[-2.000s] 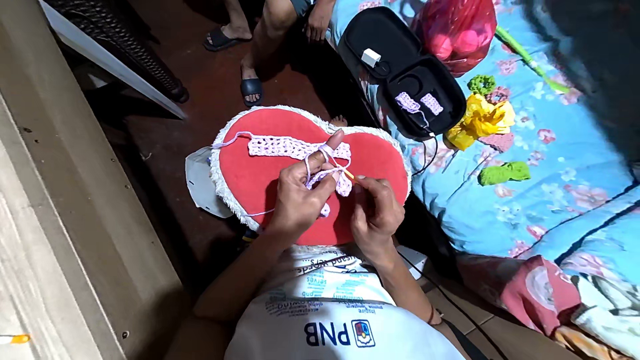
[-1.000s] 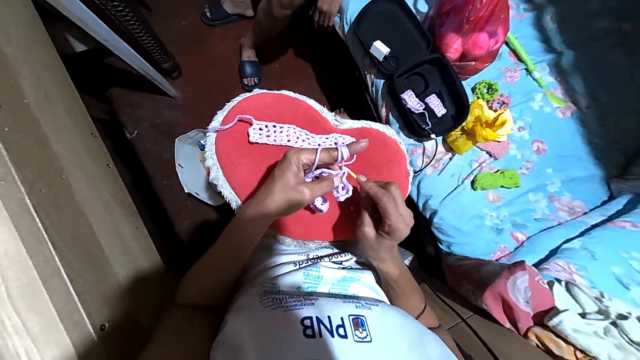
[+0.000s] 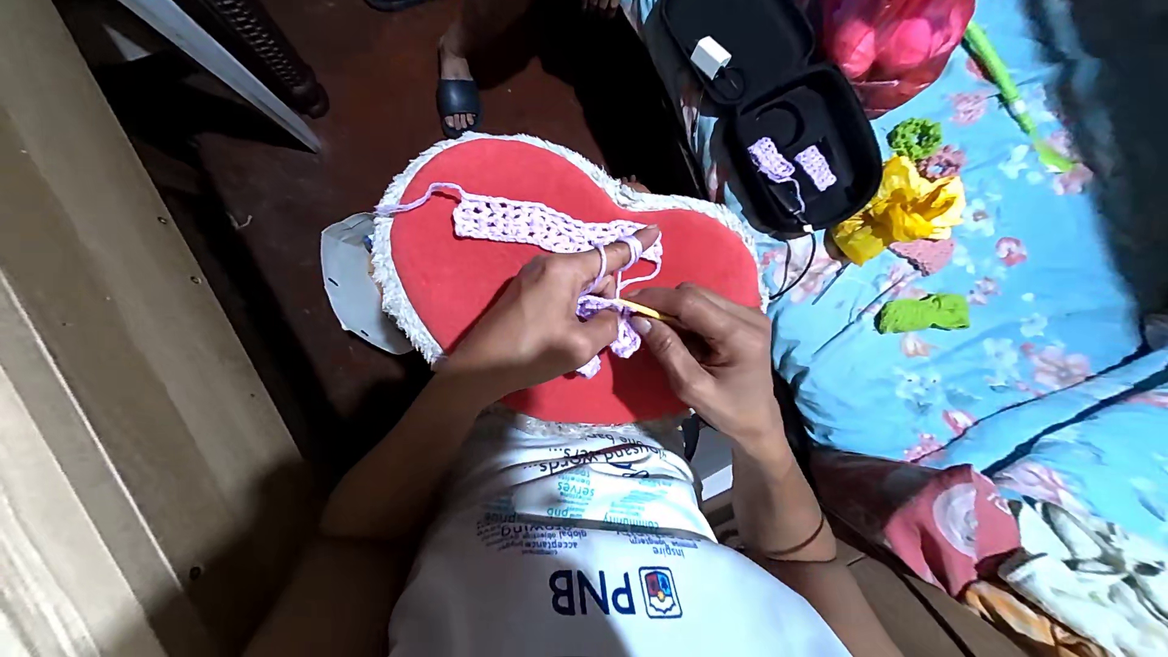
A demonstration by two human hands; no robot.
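Note:
On a red heart-shaped cushion with a white fluffy edge [image 3: 474, 292], my left hand [image 3: 552, 315] pinches a small piece of lilac crochet work [image 3: 626, 339]. Lilac yarn loops round its raised index finger. My right hand [image 3: 716, 351] grips a yellow crochet hook [image 3: 650, 311], whose tip meets the stitches close to the left fingertips. A longer lilac crocheted strip [image 3: 516, 222] lies across the upper cushion, its right end partly behind the left index finger. From its left end a strand of yarn runs to the cushion's edge.
At right, a floral bedsheet [image 3: 1049, 301] bears an open black case [image 3: 803, 205] with two lilac crochet pieces, a red plastic bag [image 3: 899, 46], a yellow plastic bundle [image 3: 912, 205] and a green crocheted piece [image 3: 923, 313]. Another person's sandalled foot [image 3: 458, 100] is beyond the cushion. A wooden surface [image 3: 119, 365] stands left.
The left index finger, lying bent over the work two seconds ago, now points out to the right with yarn round it. The right hand stays beside the work with the hook.

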